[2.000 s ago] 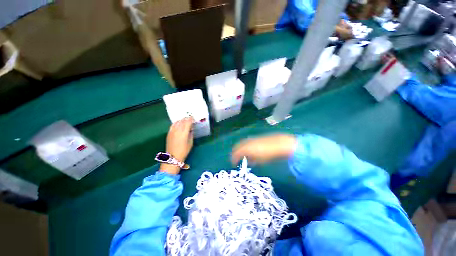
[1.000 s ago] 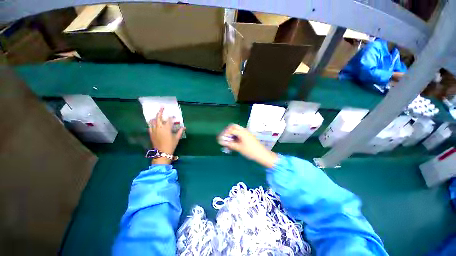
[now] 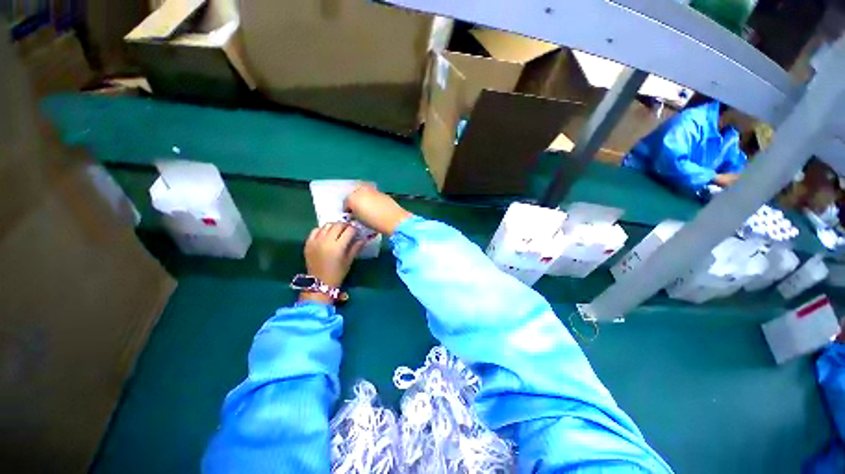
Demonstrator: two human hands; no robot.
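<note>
A small white gift box (image 3: 331, 199) stands on the green conveyor in front of me, its flap up. My left hand (image 3: 332, 255), with a watch on the wrist, rests against the box's near side, fingers on it. My right hand (image 3: 373, 209) reaches over the box's open top; its fingers are hidden at the opening, so I cannot tell whether it holds a cable. A pile of coiled white cables (image 3: 422, 417) lies on the green bench between my forearms, partly under my right sleeve.
More white boxes stand on the conveyor (image 3: 278, 248), one at left (image 3: 199, 218) and several at right. A grey metal post (image 3: 713, 194) crosses at right. A brown cardboard panel (image 3: 65, 305) is at left, brown cartons (image 3: 510, 139) behind. Coworkers in blue sleeves are at right.
My right hand has moved left from beside the box to over its opening. My left hand stays at the box. The boxes have shifted rightward in view.
</note>
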